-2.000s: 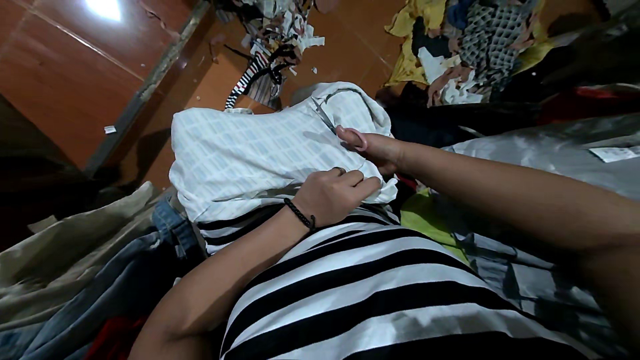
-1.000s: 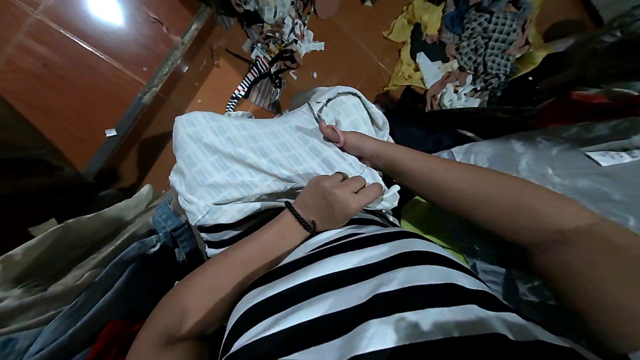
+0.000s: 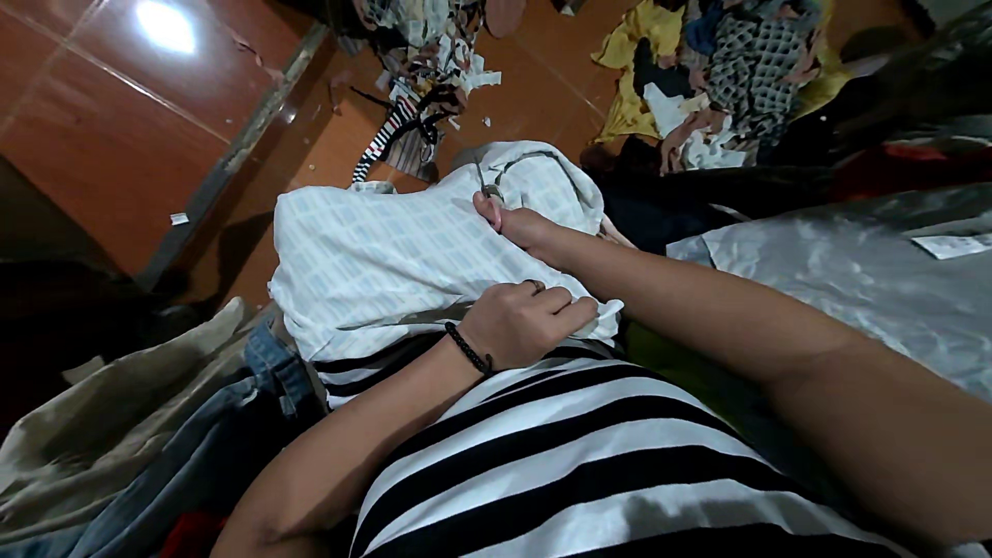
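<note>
A white cloth with a pale blue check (image 3: 372, 248) lies spread over my lap, its far right part folded over in a loop. My left hand (image 3: 531, 322), with a ring and a black bracelet at the wrist, is closed on the near edge of this cloth. Farther out, my right hand (image 3: 519, 225) holds scissors (image 3: 490, 186) by pinkish handles, with my thumb through one loop. The dark blades point away from me at the folded part of the cloth; their tips are hard to make out.
Cut fabric scraps (image 3: 434, 46) lie on the orange tiled floor ahead, near a striped strap (image 3: 384, 139). A second heap of scraps (image 3: 752, 70) is at the upper right. Jeans (image 3: 271, 356) and beige cloth (image 3: 116, 418) lie at the left, grey shiny material (image 3: 837, 263) at the right.
My right hand with the scissors has shifted slightly away from me and to the left along the cloth since the earliest frame. My left hand has stayed on the near edge.
</note>
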